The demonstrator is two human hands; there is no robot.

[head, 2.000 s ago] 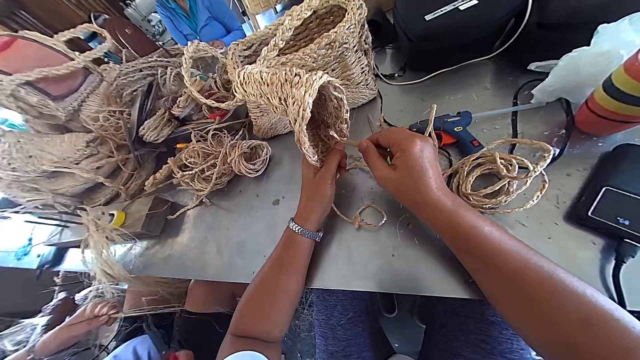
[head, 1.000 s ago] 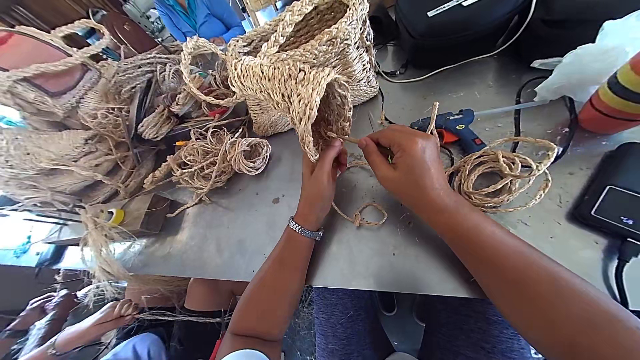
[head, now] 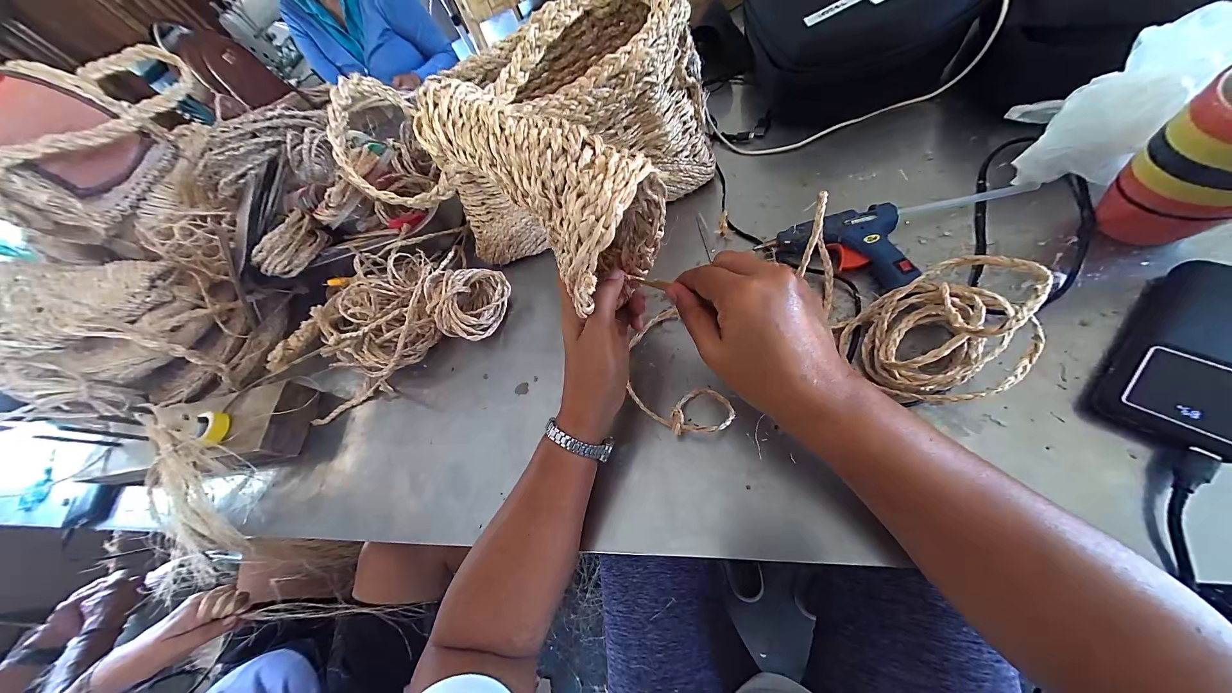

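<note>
A braided natural-fiber bag lies tilted on the metal table, its folded lower edge toward me. My left hand grips that edge from below, the fingers partly hidden behind the weave. Just right of it, my right hand pinches a thin fiber strand that runs to the bag's edge. A thin pointed metal tool shows above the right fingers; whether they hold it is unclear. Thin braided cord loops below the hands, and a larger coil of cord lies right of my right wrist.
A blue hot glue gun with its glue stick lies behind the coil. At right are a black device with a cable and a striped container. Heaped cords and woven pieces cover the left. Another person's hands hold fibers lower left.
My hands stay at the bag's lower edge with only slight finger movement. The other person's hands at the lower left have moved.
</note>
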